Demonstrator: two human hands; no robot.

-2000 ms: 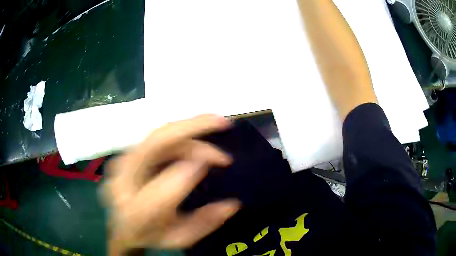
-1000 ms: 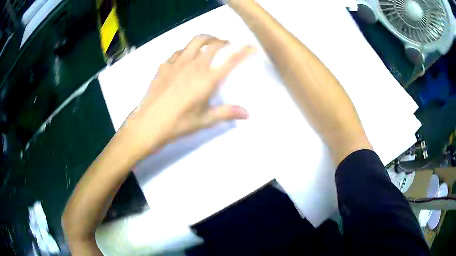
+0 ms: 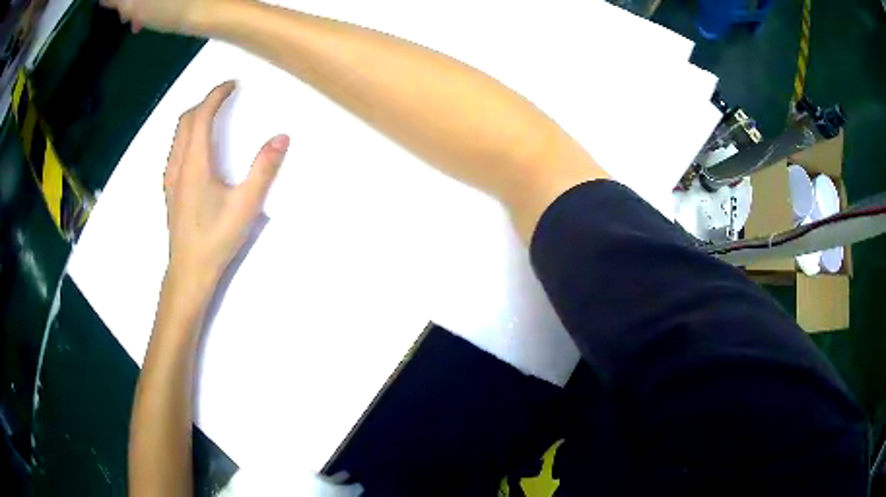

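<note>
Large overlapping white sheets (image 3: 340,252) lie on the dark green glossy surface (image 3: 87,388) in front of me. My left hand (image 3: 209,184) is over the left part of the sheets, thumb and fingers spread apart, with nothing in it. My right forearm reaches across the top of the sheets to the upper left. My right hand (image 3: 155,12) is at the top left edge of the picture, small, blurred and partly cut off, so what it holds cannot be told.
Yellow-black tape (image 3: 49,175) runs at the left. At the right are a metal-armed stand (image 3: 767,150) and an open carton (image 3: 821,301) with several white round items. A pale bar with a red-black cable (image 3: 826,233) crosses there. A whitish roll (image 3: 282,483) shows at the bottom edge.
The view has turned left; the fan has left the picture. My left hand has come from low over the roll onto the sheets. My right hand has come into view at the upper left.
</note>
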